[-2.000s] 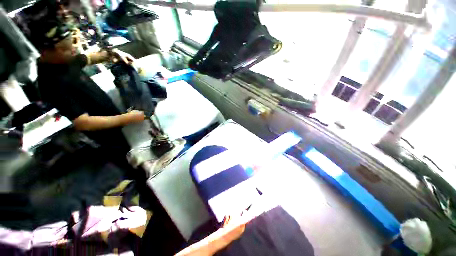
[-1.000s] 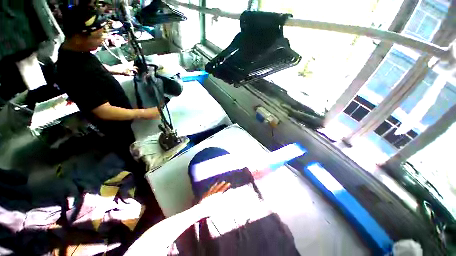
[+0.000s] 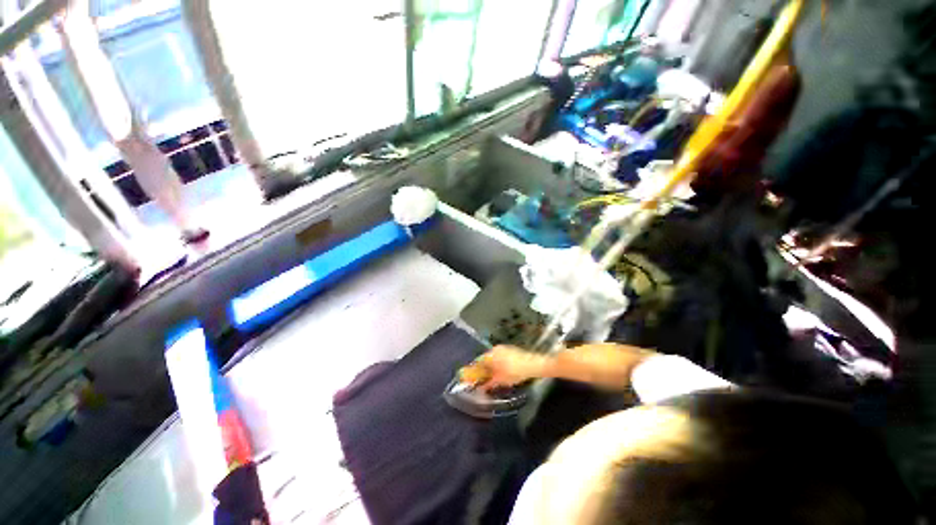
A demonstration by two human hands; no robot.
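My right hand [image 3: 508,366] reaches in from the right and is closed around the handle of a steam iron [image 3: 491,404]. The iron sits on the right part of a dark garment [image 3: 403,426], spread on the white ironing table [image 3: 385,308]. The garment's far edge lies close to the grey-brown iron rest [image 3: 503,299] at the table corner. My left hand is not in view.
Blue strips [image 3: 323,272] line the window side, with a white round lump [image 3: 414,205] at the far corner. White crumpled cloth [image 3: 575,292] lies beyond the rest. A yellow hose [image 3: 734,103] hangs right. A large blurred rounded shape fills the bottom right.
The view has swung right, away from the other worker and the hangers. My left hand, earlier on the cloth and padded board, has left the picture. My right hand with the iron now shows.
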